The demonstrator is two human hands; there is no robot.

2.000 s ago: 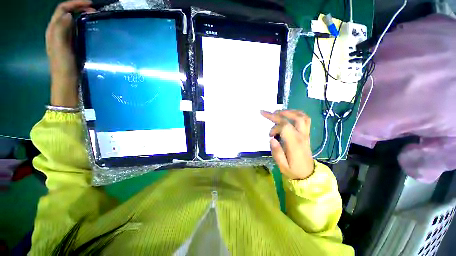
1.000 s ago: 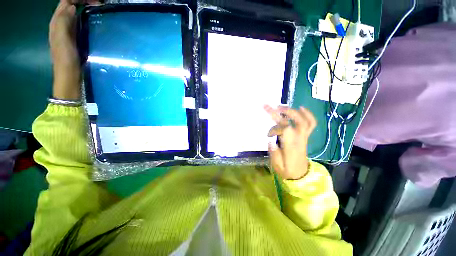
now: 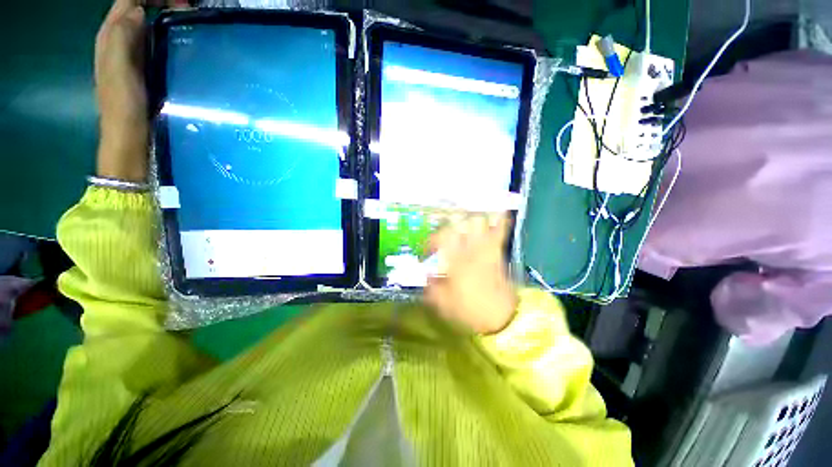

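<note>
Two black-bordered tablets lie side by side in a silvery crinkled tray (image 3: 196,313). The left tablet (image 3: 265,173) shows a blue screen with a faint circle and a white lower band. The right tablet (image 3: 447,137) shows a blue, white and green screen. My right hand (image 3: 474,269) is blurred over the right tablet's lower part; its fingers are hard to make out, and touch on the glass cannot be told. My left hand (image 3: 123,59) is at the left tablet's upper left edge, its fingertips cut off by the picture's top. White tabs sit on the tablets' long edges.
Right of the tablets, a white power strip (image 3: 646,109) with black and white cables lies by a pale yellow sheet (image 3: 584,169) and a blue-capped stick (image 3: 609,57). A person's pink-purple sleeve (image 3: 748,164) is at the right. A white perforated basket (image 3: 789,429) is at lower right.
My right hand has moved left and slightly down over the right tablet. That tablet's screen changed from plain white to blue, white and green. My left hand stays at the left edge.
</note>
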